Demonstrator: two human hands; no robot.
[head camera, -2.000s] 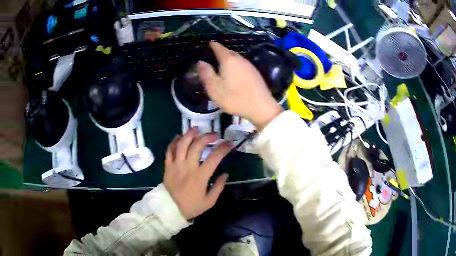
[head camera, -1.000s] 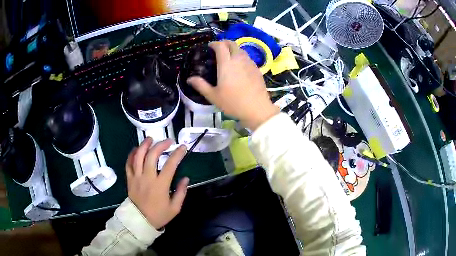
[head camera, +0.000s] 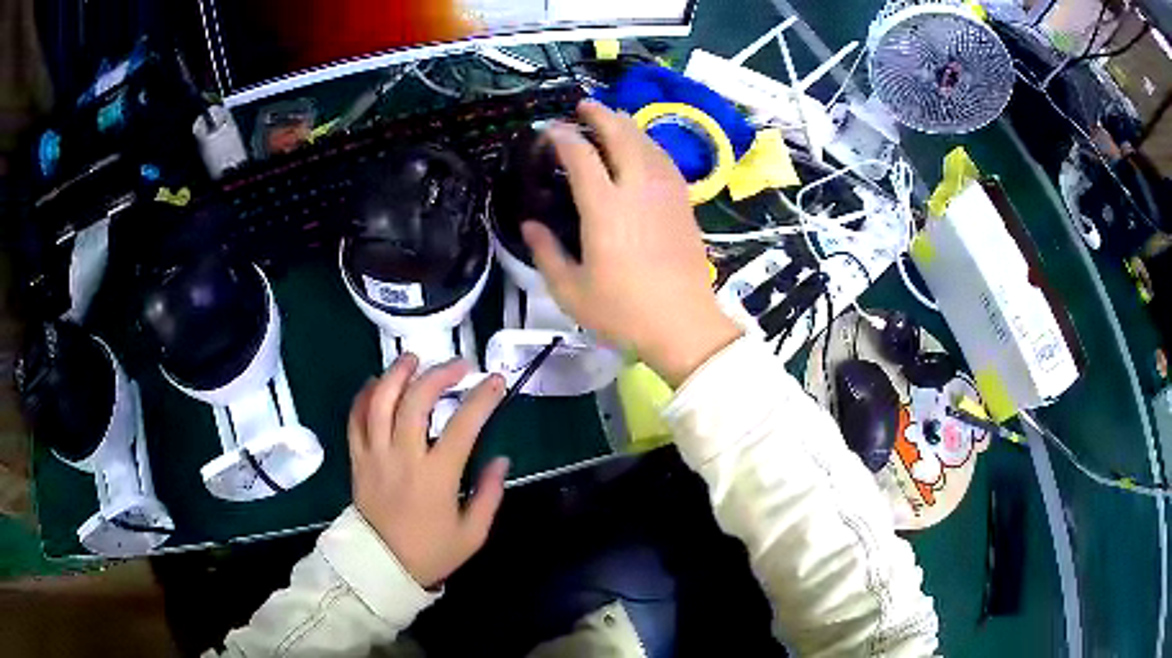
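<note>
Four PTZ cameras with glossy black heads and white brackets stand in a row. My left hand (head camera: 424, 476) has its fingers over the round foot of the third camera (head camera: 418, 238), partly hiding it. A white label (head camera: 392, 293) shows on that camera's head. My right hand (head camera: 636, 251) is over the black head of the fourth camera (head camera: 527, 212), thumb and fingers spread around it. A small whitish spot shows at the fingertips; I cannot tell what it is. A black lead (head camera: 531, 369) lies across the fourth camera's foot.
Two more cameras (head camera: 206, 321) (head camera: 71, 392) stand at the left. A keyboard (head camera: 289, 193) and monitor (head camera: 450, 19) are behind. At the right are a yellow tape roll (head camera: 720, 148), cables, a fan (head camera: 945, 71), a white box (head camera: 996, 302) and a mouse (head camera: 868, 411) on a round mat.
My view has turned, shifting the bench leftward overall. The third camera's head now shows a white label. The right hand remains at the fourth camera's head, the left at the third camera's foot.
</note>
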